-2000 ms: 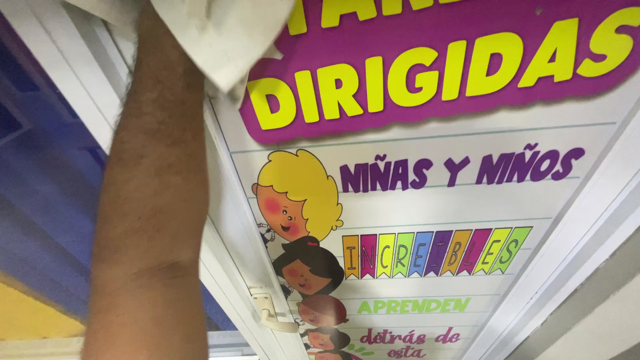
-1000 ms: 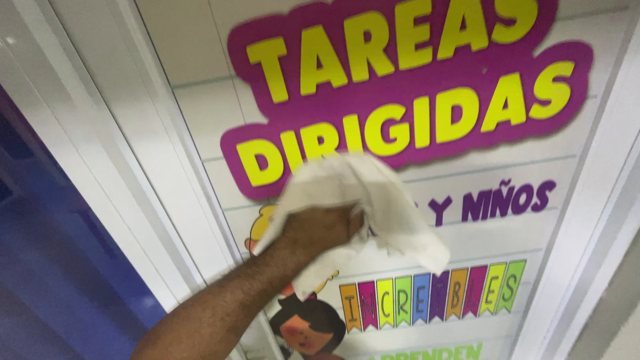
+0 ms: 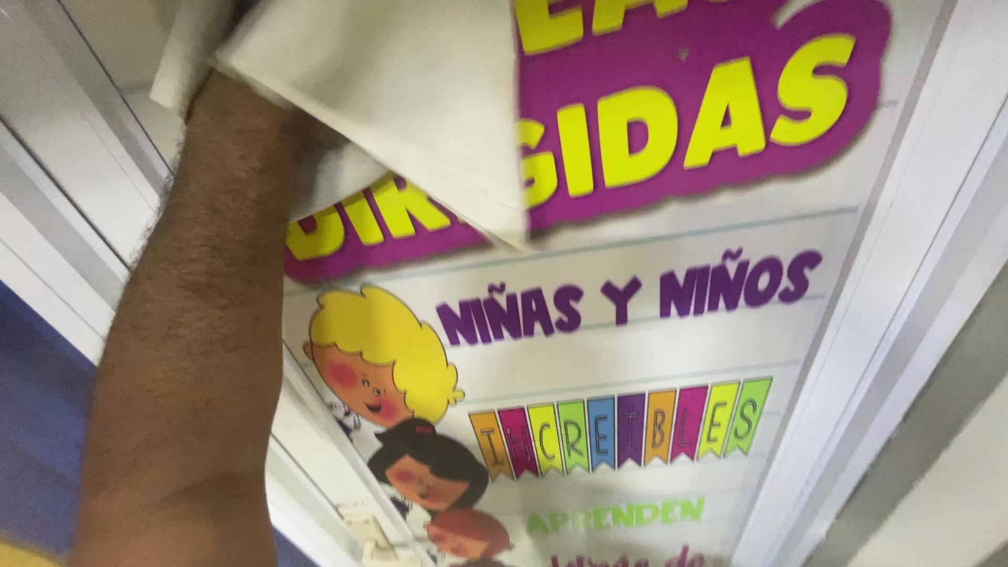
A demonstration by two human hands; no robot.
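My left hand (image 3: 256, 102) reaches up from the lower left, shut on a white cloth (image 3: 417, 94). The cloth hangs in loose folds over the hand and hides most of the fingers. It lies across the upper left of a printed door panel (image 3: 646, 339), covering part of the large yellow lettering on purple. Below the cloth the panel shows cartoon children's heads and colourful printed words. My right hand is out of view.
White frame profiles (image 3: 858, 315) border the panel on both sides. A pale latch or handle (image 3: 374, 543) sits on the left frame near the bottom. A blue surface (image 3: 39, 417) shows behind my forearm, with a yellow patch at the lower left corner.
The hand with the cloth was high at the left, then over the middle of the panel one second ago. Now it is back at the upper left, and the printed children's heads are uncovered.
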